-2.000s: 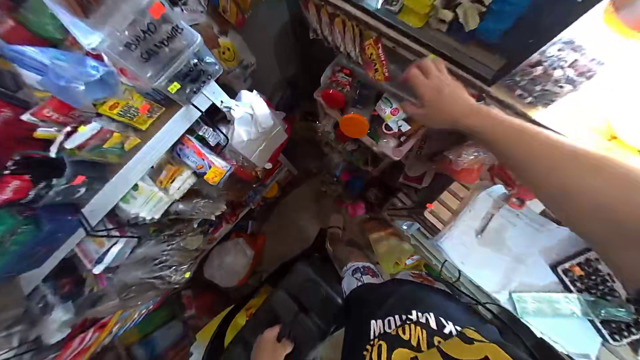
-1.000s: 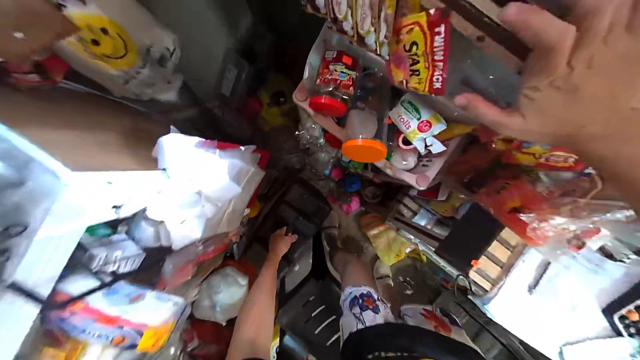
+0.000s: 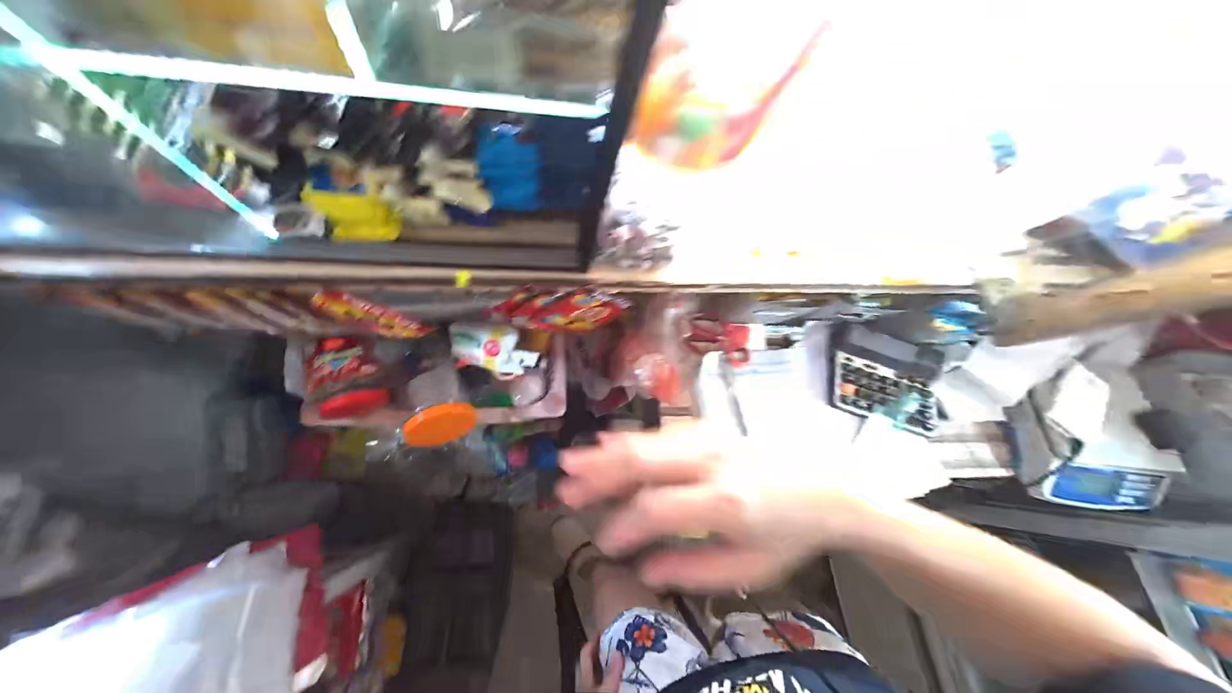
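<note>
My right hand (image 3: 688, 505) reaches in from the lower right, blurred, above my lap, with its fingers apart and nothing seen in it. Just above it lie white papers (image 3: 770, 385) on a counter, beside a black calculator (image 3: 884, 390). Low in the view, next to the floral shorts (image 3: 654, 640), part of my left hand (image 3: 602, 669) shows; its fingers are mostly hidden. To the upper left of my right hand, a plastic basket (image 3: 553, 385) holds a red-lidded jar (image 3: 351, 380), a jar with an orange lid (image 3: 440, 423) and a white packet (image 3: 491, 346).
A glass display case (image 3: 433, 96) with a dark frame stands at the upper left. Snack packets (image 3: 563, 308) hang beneath the ledge. A device with a blue display (image 3: 1102, 486) sits at the right. White bags (image 3: 192, 626) and a red one are at the lower left.
My right hand has come away from the hanging packets and the ledge and is now lower, over my lap. My left hand has drawn back toward my body. The view has swung right.
</note>
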